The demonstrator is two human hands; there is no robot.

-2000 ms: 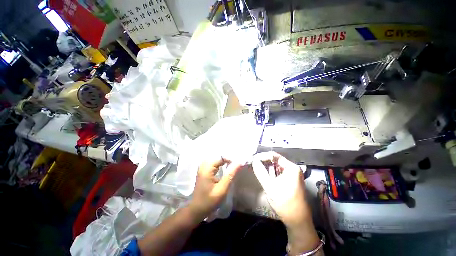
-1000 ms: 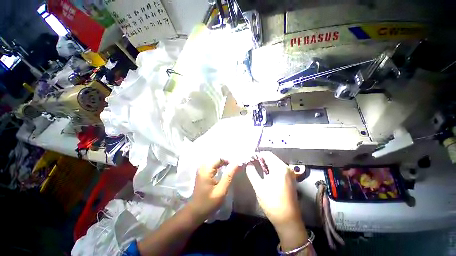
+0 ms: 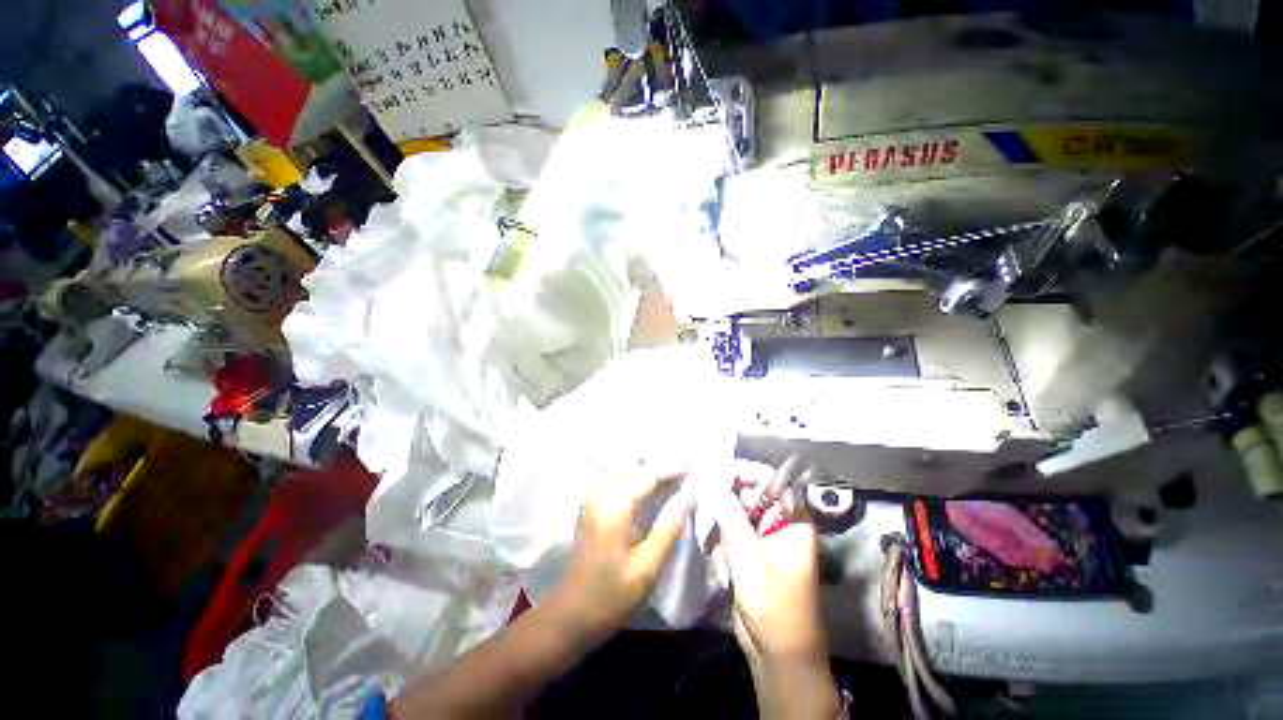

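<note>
White garment pieces (image 3: 422,324) lie heaped left of the needle area, and one bright, overexposed piece (image 3: 591,436) reaches to my hands. My left hand (image 3: 619,542) grips the edge of this cloth between thumb and fingers. My right hand (image 3: 767,549) is close beside it, also at the cloth edge. Thread snips (image 3: 774,504), dark red with pale metal blades, sit in my right hand and point up and right. Glare hides the fingertips and the exact edge of the cloth. The presser foot (image 3: 726,346) is above my hands.
The coverstitch machine (image 3: 971,155) stands behind its bed (image 3: 886,408). A lit smartphone (image 3: 1013,546) lies at right, beside a small black-and-white bobbin (image 3: 830,498) and hanging cords (image 3: 901,619). A red crate (image 3: 275,563) is at lower left. A light-green roll (image 3: 509,258) shows above the cloth.
My right hand has turned and moved slightly down, and the snips' blades now show above it. My left hand has shifted slightly right with the cloth. The phone's picture has changed.
</note>
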